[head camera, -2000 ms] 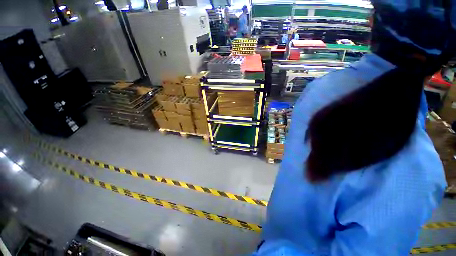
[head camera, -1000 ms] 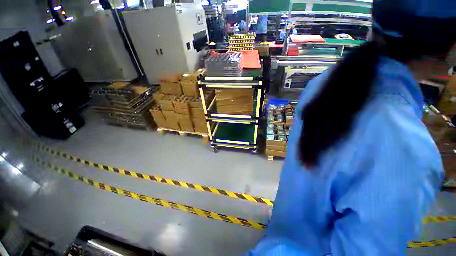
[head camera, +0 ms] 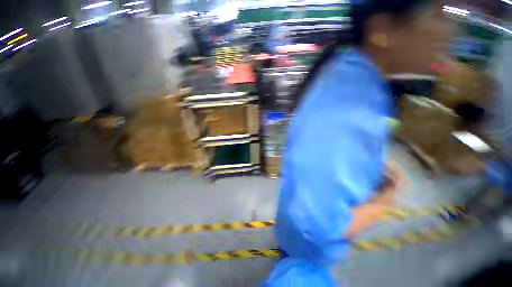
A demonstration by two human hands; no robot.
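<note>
Neither my left hand nor my right hand shows in the blurred head view. Nearest in front of me is a person in a blue smock (head camera: 337,146), seen from the side, with dark hair and a dark blue cap. The person's bare forearm and hand (head camera: 379,204) are bent forward at waist height. Whether that hand holds anything is too blurred to tell.
A shelf cart (head camera: 222,140) with a red item on top stands beyond the floor tape. Stacked brown cartons (head camera: 157,137) are left of it, and open cartons (head camera: 429,126) are at the right. Yellow-black tape (head camera: 191,228) crosses the grey floor.
The view has swung and blurred. The person in blue has turned to a side view and shows further left. The dark tray at the bottom left is out of view, and cartons show at the right.
</note>
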